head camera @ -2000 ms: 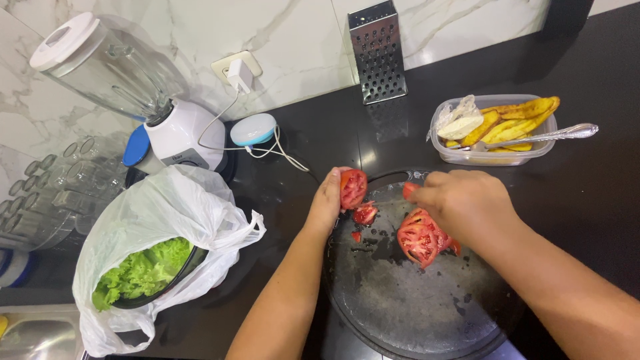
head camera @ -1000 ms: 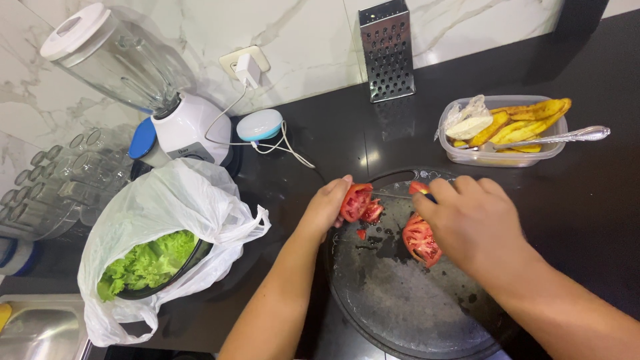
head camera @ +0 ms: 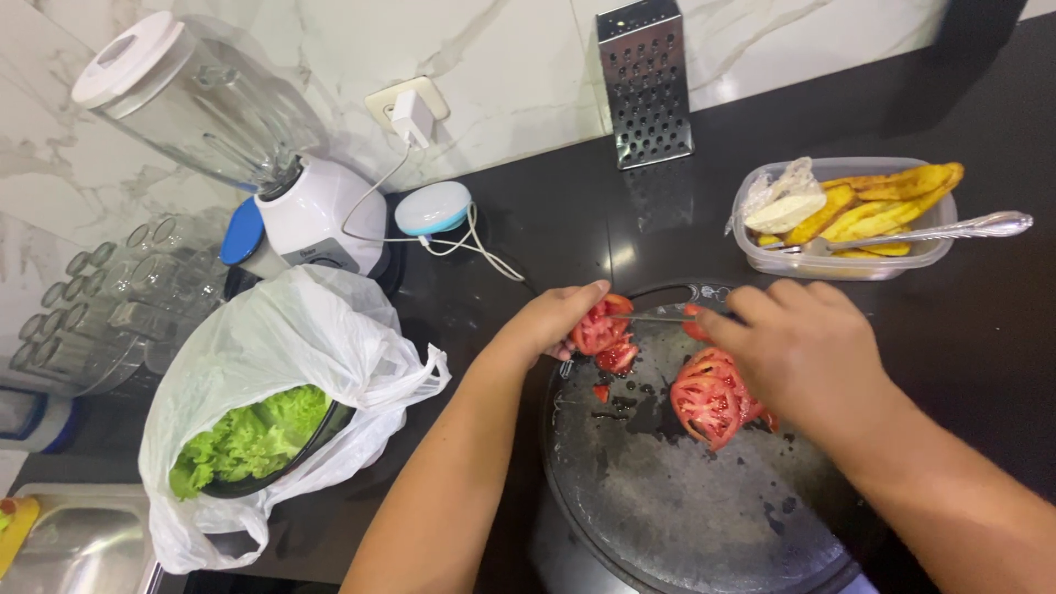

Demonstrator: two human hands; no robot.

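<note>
My left hand (head camera: 554, 320) grips a cut piece of tomato (head camera: 602, 324) at the upper left rim of a round, dark board (head camera: 685, 511). My right hand (head camera: 796, 355) is closed round a knife, whose handle is hidden; its thin blade (head camera: 652, 318) points left and its tip meets the tomato. A small red tomato bit (head camera: 694, 322) shows beside my right fingers. Sliced tomato (head camera: 711, 398) lies in an overlapping pile just below my right hand. A smaller tomato chunk (head camera: 617, 355) hangs or rests under the held piece, and a scrap (head camera: 601, 393) lies on the wet board.
Behind stands a metal box grater (head camera: 645, 91). A plastic container (head camera: 858, 266) at right holds fried plantain slices, a wrapped white piece and a fork (head camera: 949, 229). Left are a blender (head camera: 318, 214), a corded round device (head camera: 432, 208), glasses (head camera: 157, 280), lettuce (head camera: 256, 437) in a plastic bag (head camera: 305, 330), and a sink (head camera: 91, 536).
The knife blade now shows clearly against the tomato in my left hand. Both hands remain near the board's upper edge, and the sliced pile stays on the board.
</note>
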